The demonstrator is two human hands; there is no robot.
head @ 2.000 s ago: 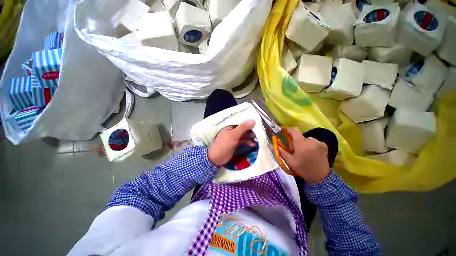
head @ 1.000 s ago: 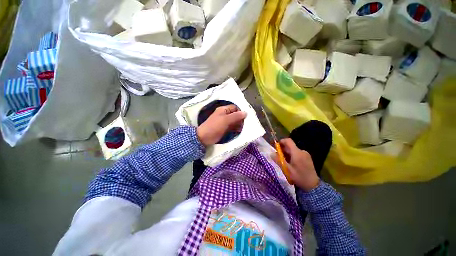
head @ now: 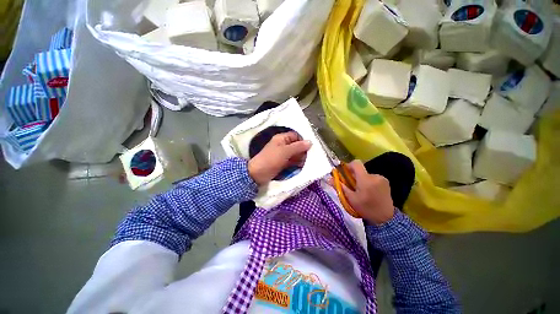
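A cream-white cube piece is held tilted over my lap, its round dark blue patch facing up. My left hand grips it at the patch, with the fingertips over or inside the round area, and covers part of it. My right hand holds scissors by their orange handles. The silver blades lie along the right edge of the cube piece; their tips are hard to make out. The purple gingham apron is under the piece.
A yellow sack full of white cubes stands at the right. A white woven sack with cubes is ahead. A smoother white sack at the left holds striped pieces. A single cube lies on the grey floor.
Since the last frame the scissors have moved up and left, from apart to against the cube piece's right edge. Earlier the piece turned counterclockwise and my left hand moved left.
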